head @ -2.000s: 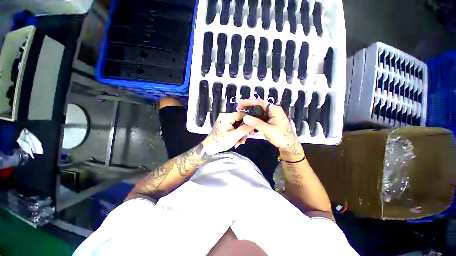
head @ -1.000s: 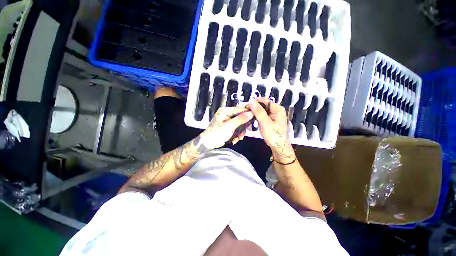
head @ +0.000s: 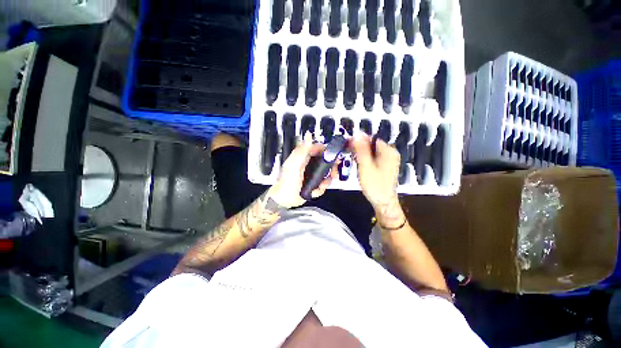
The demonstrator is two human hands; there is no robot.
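My left hand point(head: 294, 173) holds a slim black unit point(head: 322, 166), tilted, over the near edge of the foam tray point(head: 457, 102). A purplish ring shape shows near the unit's upper end. My right hand point(head: 378, 166) is just right of that end, fingers bent; whether it pinches something small cannot be told. Small pale rings point(head: 345, 165) show beside the unit. The white foam tray has three rows of upright slots with black units point(head: 331, 78) in them; my hands partly cover the nearest row.
A blue crate point(head: 187, 121) with dark contents stands left of the tray. Stacked foam trays point(head: 538, 112) and an open cardboard box point(head: 500, 234) with clear plastic are at right. The left bench has a cream parts bin point(head: 26, 102) and a crumpled white item point(head: 35, 202).
The black unit now shows clearly, tilted in my left hand, where both hands covered it before. My right hand has moved slightly right, away from my left. The camera view has shifted.
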